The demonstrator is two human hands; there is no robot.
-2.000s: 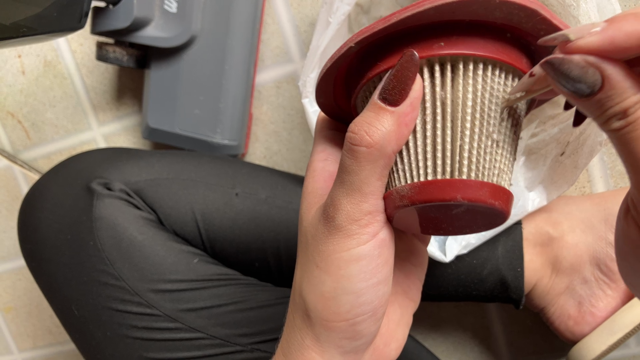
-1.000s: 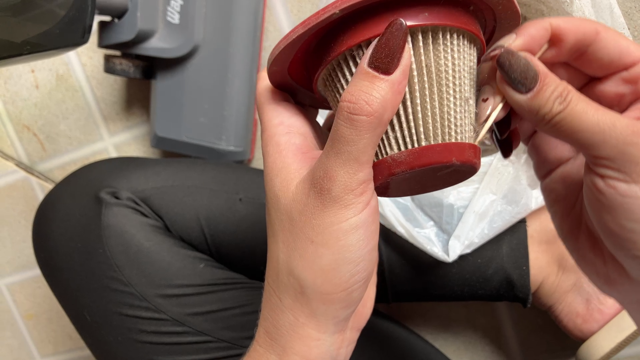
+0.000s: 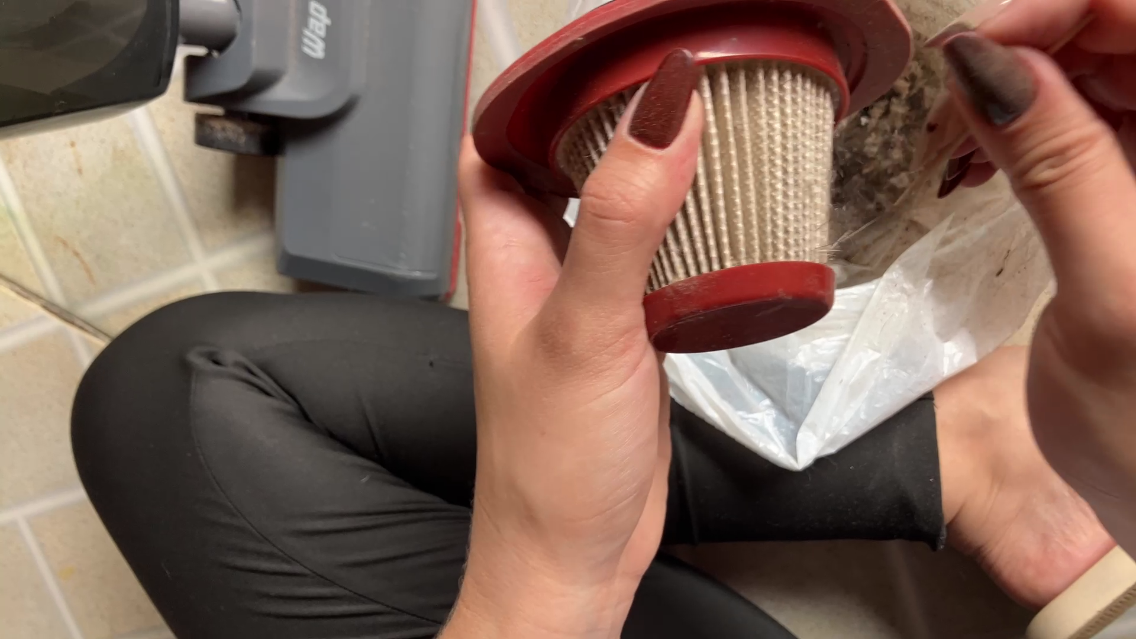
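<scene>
My left hand (image 3: pixel 577 355) holds a pleated vacuum cleaner filter (image 3: pixel 754 169) with a red rim and a red end cap, its thumb pressed over the pleats. The filter is tilted, wide rim up and cap toward the lower right. Fine hairs stick out near the cap's right edge. My right hand (image 3: pixel 1047 133) is at the upper right, apart from the filter, with thumb and fingertips pinched together; a thin stick is barely visible between the fingers. Behind the filter lies a white plastic bag (image 3: pixel 887 346) with grey dust and debris (image 3: pixel 879 151) in it.
A grey vacuum floor head (image 3: pixel 373 177) with a red edge lies on the tiled floor (image 3: pixel 98 204) at the upper left, beside a dark translucent part (image 3: pixel 80 53). My crossed legs in black trousers (image 3: pixel 311 426) are below, with a bare foot (image 3: pixel 1012 479) at the right.
My right hand was at the filter's pleats with a thin stick and has moved away from them, up and to the right. My left hand keeps its hold on the filter.
</scene>
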